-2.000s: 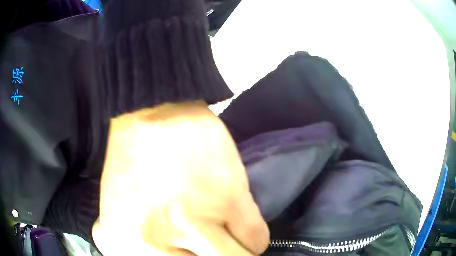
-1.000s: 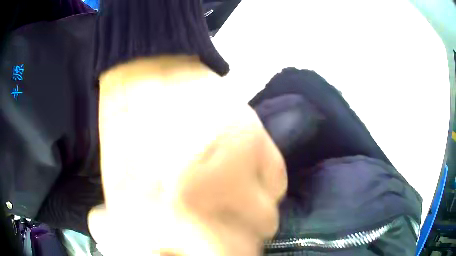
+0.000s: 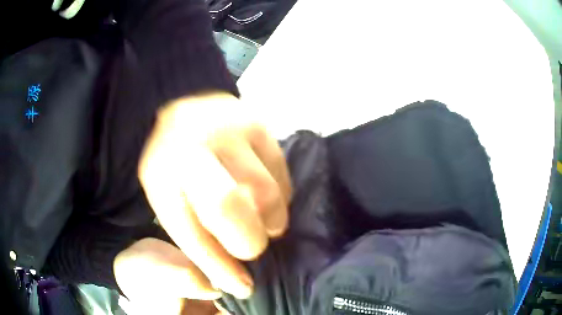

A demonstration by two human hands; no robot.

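Note:
The dark bag (image 3: 419, 166) lies in folds at centre right, with a flat rounded panel towards the far side and a puffy section nearer the picture's bottom. A silver metal zipper (image 3: 366, 306) shows on it at the bottom edge. My left hand (image 3: 215, 178) is curled over the bag's near folds, its fingers bent onto the gathered fabric. My right hand (image 3: 163, 271) is lower and closer to my body, its thumb at the bag's near edge; its fingers are partly hidden and cut off by the picture's bottom. Both hands are bright and slightly blurred.
The white tabletop (image 3: 394, 49) has a curved, blue-trimmed edge at the right. A grey metal plate (image 3: 237, 52) and dark pieces with silvery lines (image 3: 243, 15) are at the top. My dark jacket (image 3: 37, 166) with blue characters fills the left.
My left hand has drawn back towards my body, and more of my right hand shows. The rounded panel has shifted right and lies more open. Less of the zipper shows.

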